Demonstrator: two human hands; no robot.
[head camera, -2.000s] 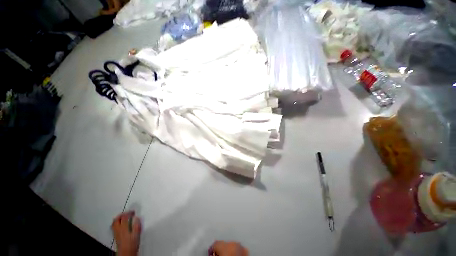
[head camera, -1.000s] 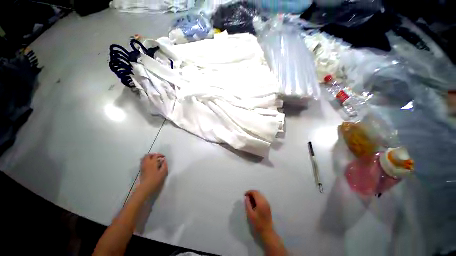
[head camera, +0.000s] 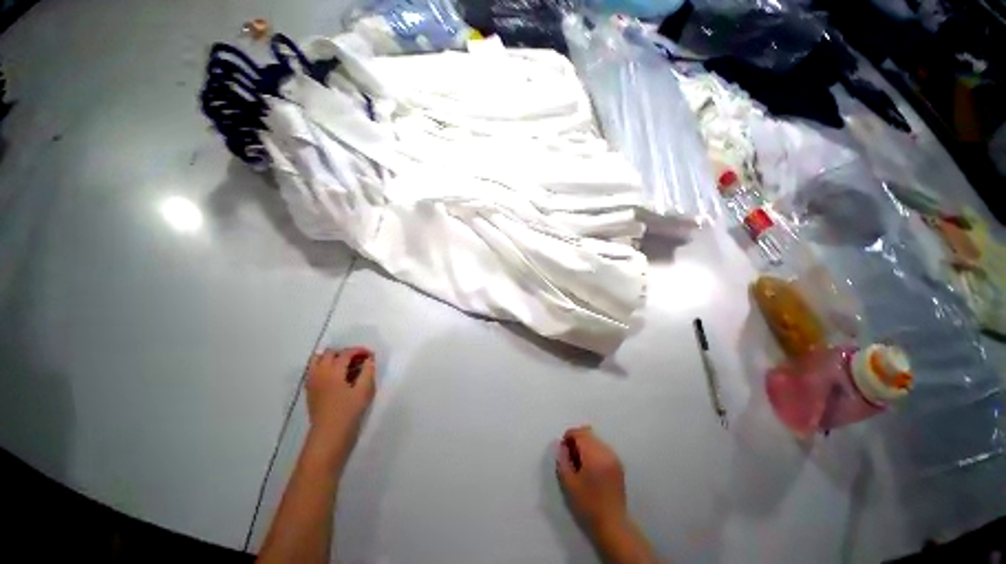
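A pile of white shirts lies on the white table, with black hanger hooks bunched at its upper left end. My left hand rests below the pile, beside a thin dark line on the tabletop. My right hand rests lower and further right. Both hands are bare, curled and apart from the shirts. Each shows a small dark patch at the fingers; I cannot tell whether it is a held thing or shadow.
A pen lies right of the pile. Beyond it are an orange-brown bag, a pink bottle and a small clear bottle. Clear poly bags lie beside the shirts. The white table has a curved-looking near edge.
The view has shifted, showing more of both forearms than two seconds ago. Both hands remain below the pile, curled. The shirts and pen show no clear movement on the table.
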